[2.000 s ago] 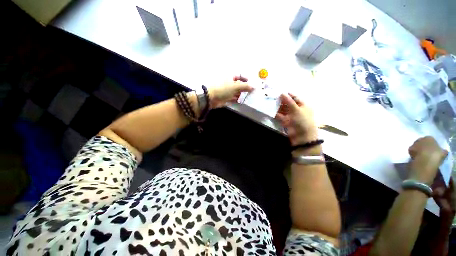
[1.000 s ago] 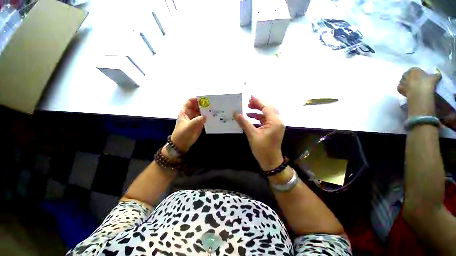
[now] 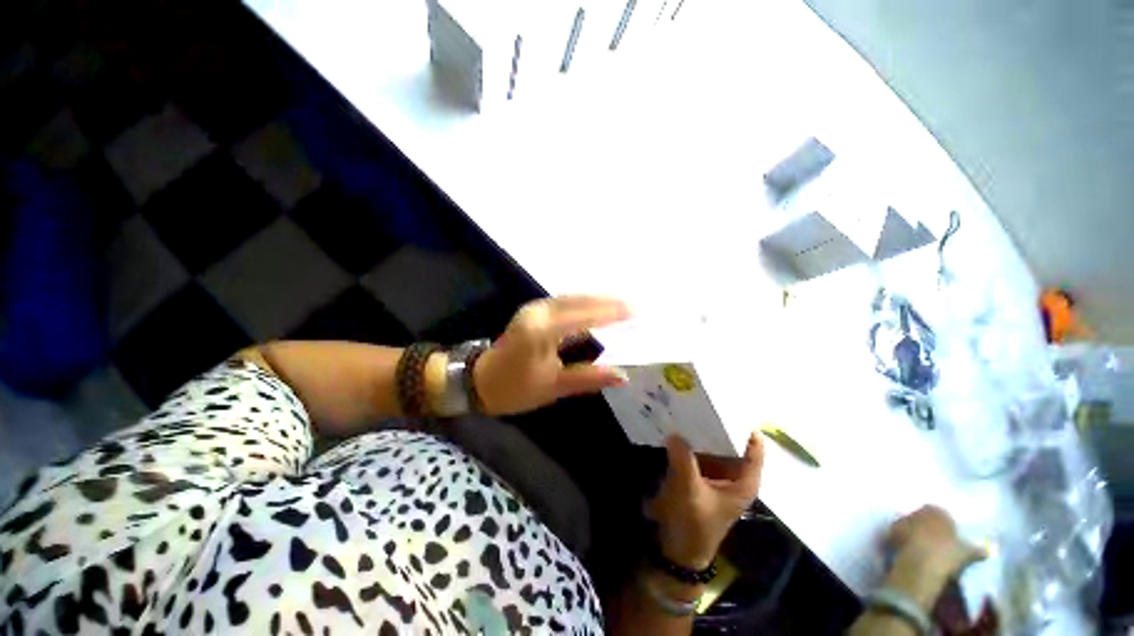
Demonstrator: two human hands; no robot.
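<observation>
A white retail box (image 3: 659,415) with small grey print and a round yellow sticker near its upper right corner is held tilted at the table's front edge. My left hand (image 3: 556,358) is at its upper left side, the thumb at the face's corner and the fingers reaching over the bright upper side, where the box outline is washed out. My right hand (image 3: 706,499) grips the box's lower edge, thumb on the face and fingers around the right corner.
Closed boxes (image 3: 815,245) stand toward the back right and another box (image 3: 458,52) stands upper left. Black cables (image 3: 903,344) and clear plastic bags (image 3: 1038,472) lie right. A yellow strip (image 3: 790,445) lies nearby. Another person's hand (image 3: 924,547) is at lower right.
The view has turned and shifted. The box has gone from nearly level to tilted. My right hand has moved from its right side to the lower edge.
</observation>
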